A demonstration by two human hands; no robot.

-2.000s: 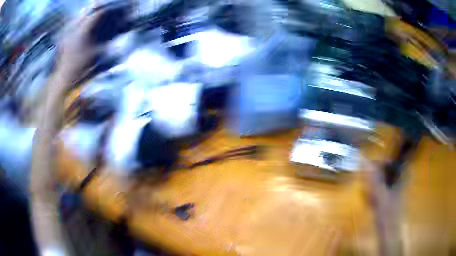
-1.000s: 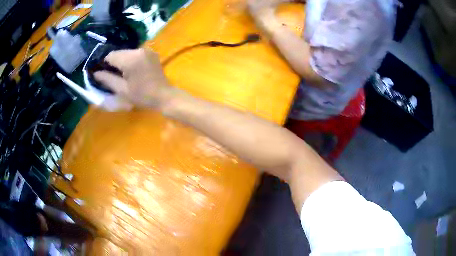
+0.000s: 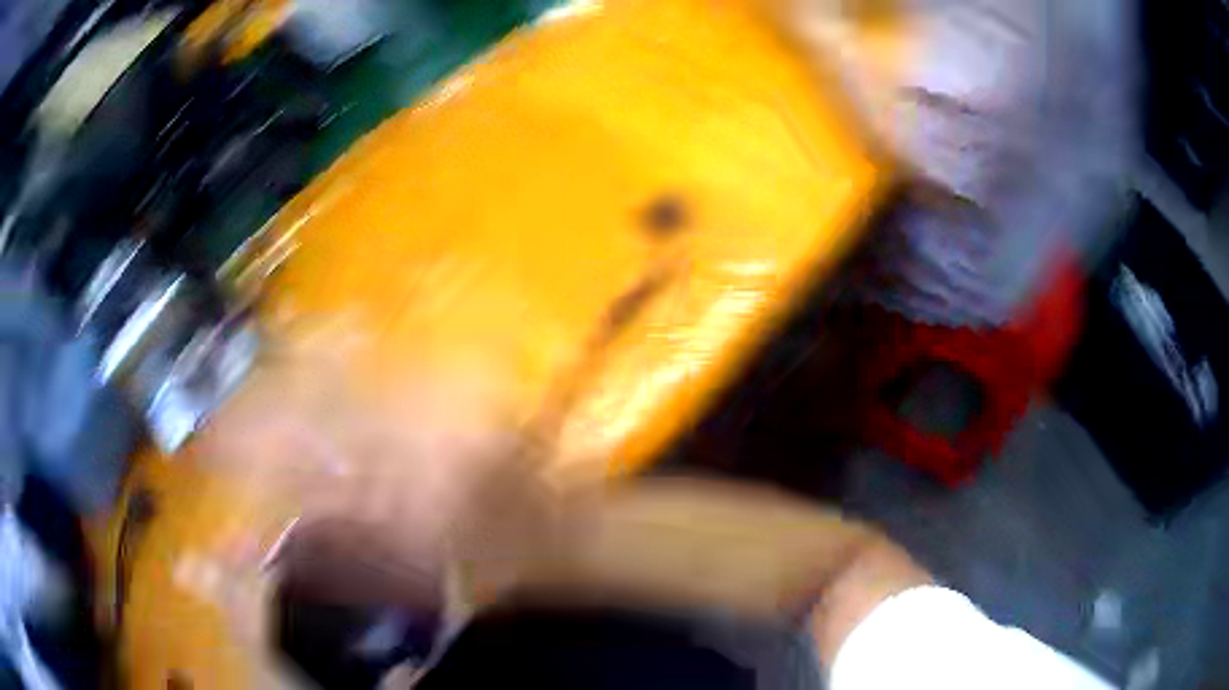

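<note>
The view is strongly blurred. My right forearm enters from the lower right, and my right hand (image 3: pixel 418 472) is low over the orange-yellow bench (image 3: pixel 539 162). A dark rounded object (image 3: pixel 351 627) shows just under it; blur hides what it is and whether the hand grips it. A skin-coloured shape (image 3: pixel 236 593) on the left side of this dark object seems to be my left hand, too smeared to read its fingers. A dark cord (image 3: pixel 627 307) lies on the bench.
A person in a light patterned garment (image 3: pixel 1024 121) is at the upper right, beside a red stool (image 3: pixel 943 404). A black bin (image 3: pixel 1146 351) with whitish contents stands on the floor at the right. Blurred white and dark items (image 3: pixel 202 371) line the bench's left side.
My right hand has moved down in the view, from the upper left to the lower middle. The white housing with sticks seen in it can no longer be made out. The view has shifted.
</note>
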